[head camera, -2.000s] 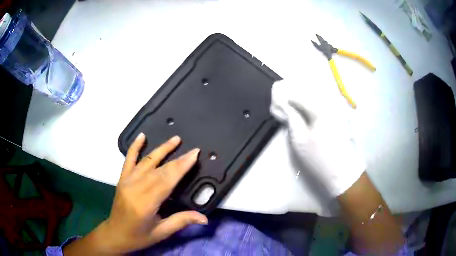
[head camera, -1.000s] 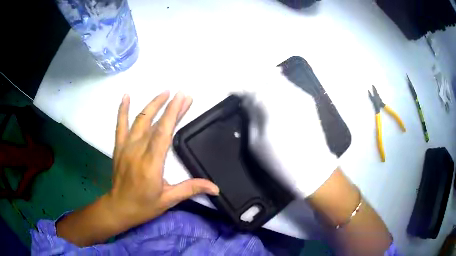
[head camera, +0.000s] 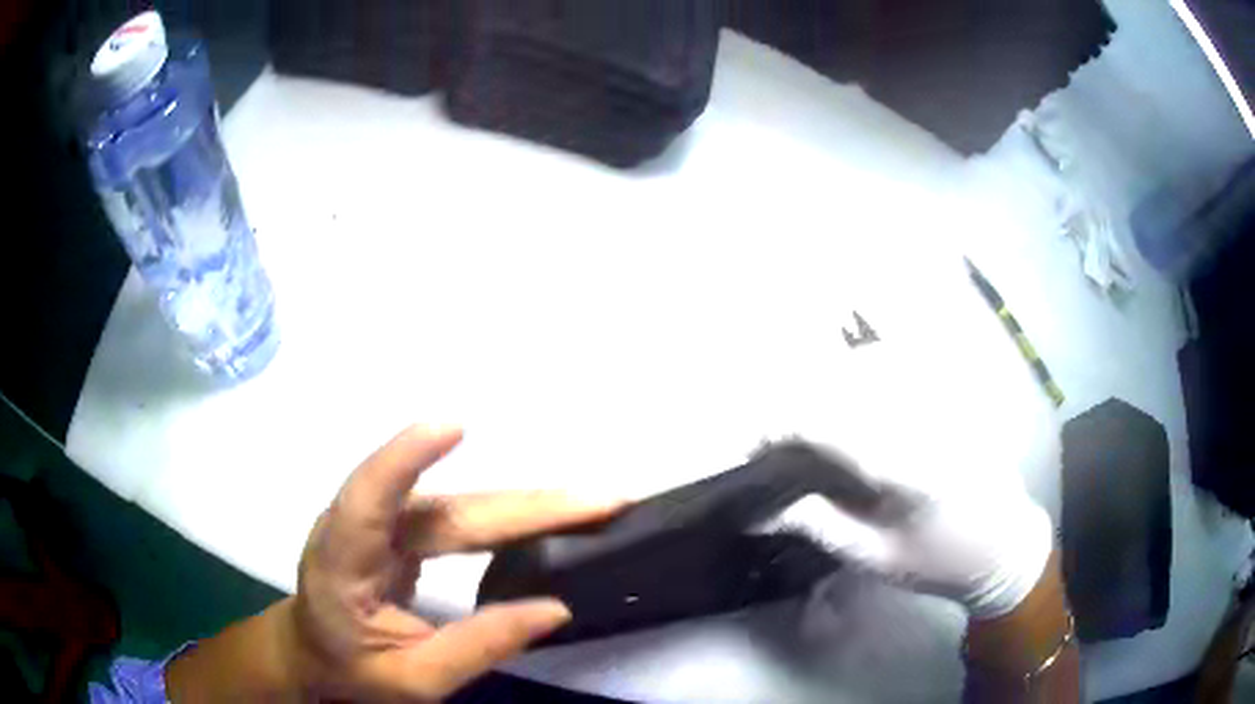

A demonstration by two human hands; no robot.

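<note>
A black tablet case (head camera: 674, 557) is tilted and bent above the near edge of the table, its right part blurred. My left hand (head camera: 399, 578), bare, is at its left end, with the thumb on the near face and a finger along the far edge. My right hand (head camera: 950, 543), in a white glove, grips the case's right end. White material shows at the gloved fingers; I cannot tell cloth from glove. Beyond the right hand, the dark jaws of the cutters (head camera: 860, 330) show; their handles are hidden or lost in the glare.
A clear bottle with a white cap (head camera: 193, 234) stands at the left of the white table (head camera: 551, 316). Stacked black cases (head camera: 592, 90) are at the far edge. A thin yellow-green pointed tool (head camera: 1014, 333), a dark oblong block (head camera: 1115, 516) and white scraps (head camera: 1097, 248) lie at the right.
The case has gone from flat to raised and tilted. My left hand, earlier spread beside it, has closed around its left end. The view has shifted, bringing the far stacks in.
</note>
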